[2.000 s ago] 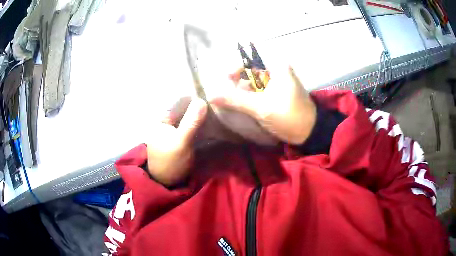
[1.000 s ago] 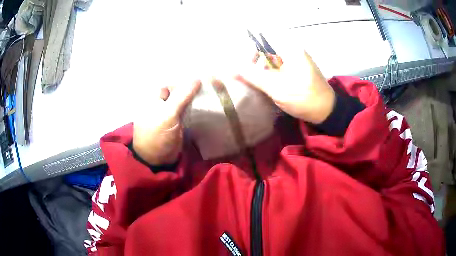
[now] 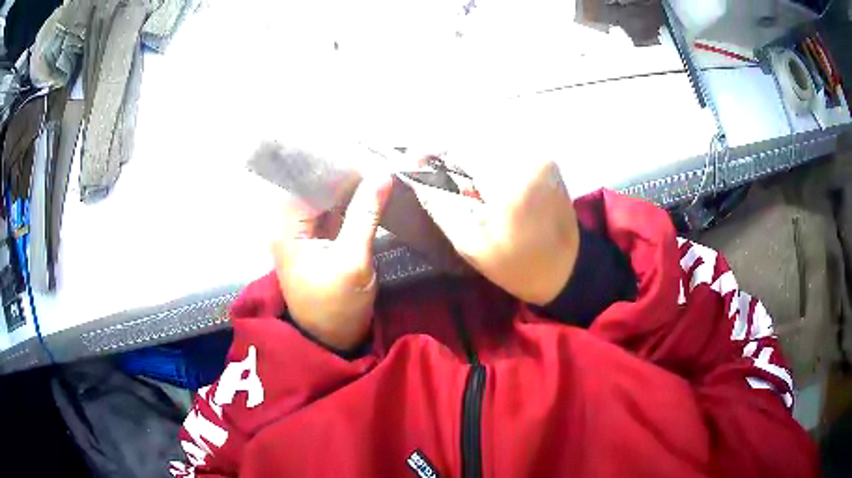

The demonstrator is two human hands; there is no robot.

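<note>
A small grey-brown cloth piece [image 3: 297, 172] is held at the front edge of the table, above my lap. My left hand [image 3: 329, 257] grips it between thumb and fingers, and part of the cloth sticks out past them to the upper left. My right hand [image 3: 514, 229] holds thread snips [image 3: 437, 177], with their dark blades pointing left at the cloth near my left thumb. A darker part of the cloth shows between the two hands. Glare washes out the fingertips, so the exact touch of blades and cloth cannot be told.
Long grey-brown cloth strips [image 3: 110, 121] hang at the left. Brown scraps [image 3: 635, 17] lie at the back right. A tape roll [image 3: 797, 77] sits at the right end. A measuring tape [image 3: 168, 322] runs along the table's front edge. A grey-brown garment heap [image 3: 780, 271] is below right.
The cloth, earlier spread flat between both hands, now points up and left from my left hand. The snips have swung from pointing up to pointing left, and my right hand has moved closer to my left.
</note>
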